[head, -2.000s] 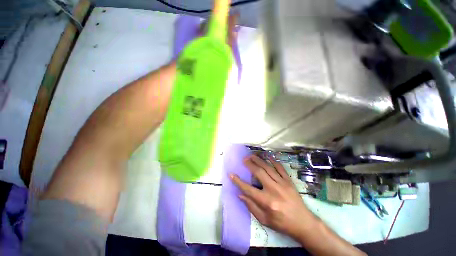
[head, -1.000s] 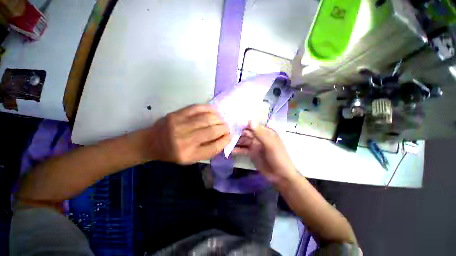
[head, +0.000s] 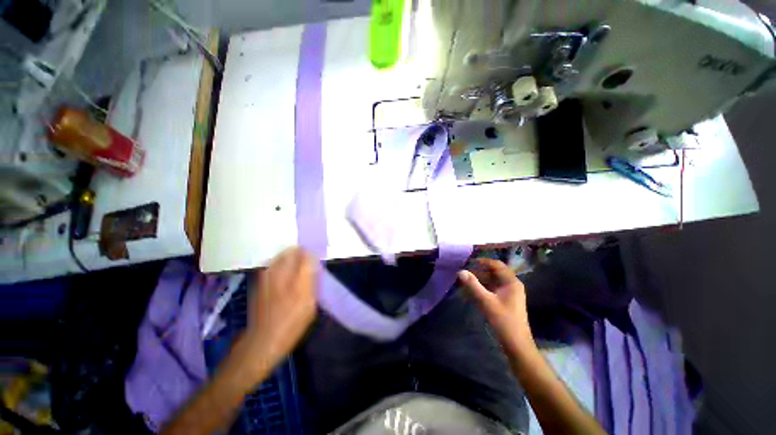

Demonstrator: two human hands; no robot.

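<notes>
A long lilac strip (head: 310,144) runs down the white machine table, over its front edge and in a loop across my lap. It rises again toward the needle area, where a narrow folded part lies under the machine head. A pale lilac flap (head: 372,223) lies on the table between the two runs. My left hand (head: 285,297), blurred, is closed at the strip by the front edge. My right hand (head: 500,297) is beside the loop's right side, fingers apart, its thumb close to the strip; contact is unclear. The sewing machine head (head: 655,59) stands at upper right.
Blue snips (head: 638,176) and a dark plate (head: 562,144) lie right of the needle. A green lamp (head: 386,34) hangs at the top. A red-orange bottle (head: 98,140) is on the left table. Lilac cloth hangs at lower left (head: 166,340) and lower right (head: 638,374), near a blue basket (head: 271,395).
My hands have moved apart and down to the table's front edge. The raised lilac cloth they held together has dropped, and the strip now loops over my lap. The view has shifted.
</notes>
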